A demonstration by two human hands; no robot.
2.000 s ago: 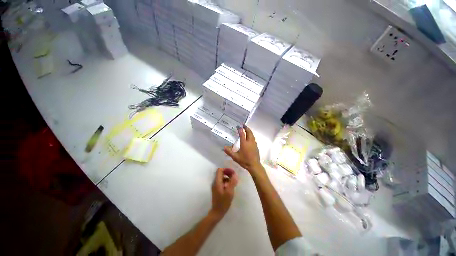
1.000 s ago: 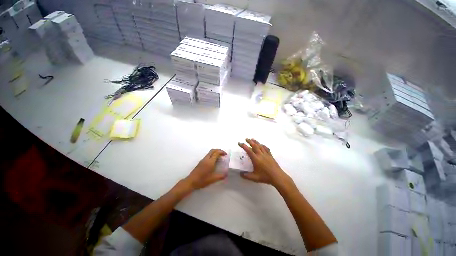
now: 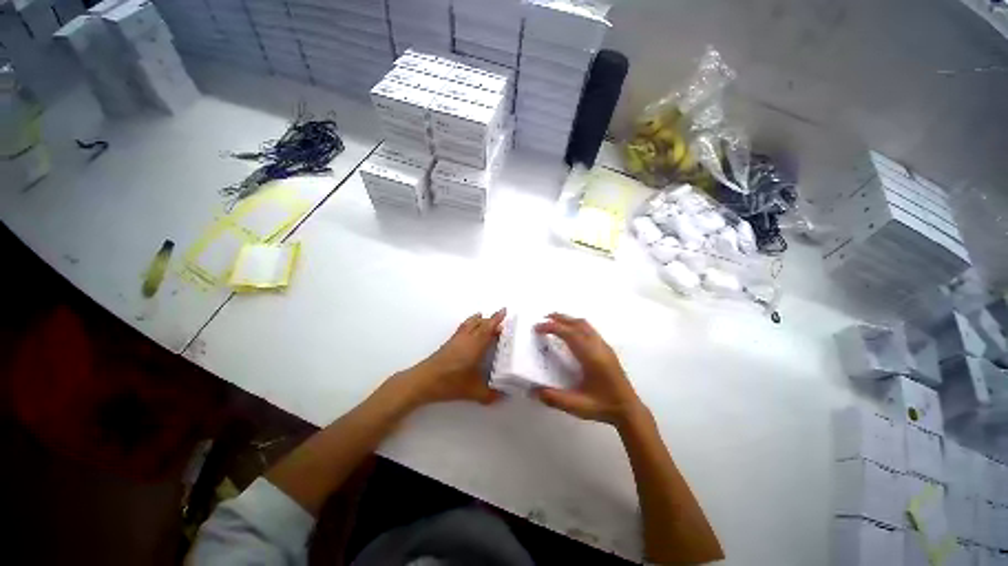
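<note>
A small white retail box (image 3: pixel 528 356) is between my two hands, just above or on the white table near its front edge. My left hand (image 3: pixel 464 359) holds its left side, with the fingers at the far corner and the thumb near the front. My right hand (image 3: pixel 588 374) holds its right side, fingers bent over the top. Faint dark print shows on the box's upper face. Whether the box is fully closed cannot be told. A stack of finished white boxes (image 3: pixel 440 111) stands beyond my hands, in two levels.
Tall white box stacks line the wall. A black cylinder (image 3: pixel 597 108), yellow-edged sheets (image 3: pixel 598 226), white items on clear plastic (image 3: pixel 691 238) and yellow items in a bag (image 3: pixel 660 146) lie beyond. Dark cables (image 3: pixel 290 153) lie left. Open boxes (image 3: pixel 884 352) and a box stack (image 3: pixel 901 227) are right.
Two seconds ago my right hand was at the box stack; it then came back to my left hand. Since a second ago, the box between my hands has turned and tilted, showing its left side.
</note>
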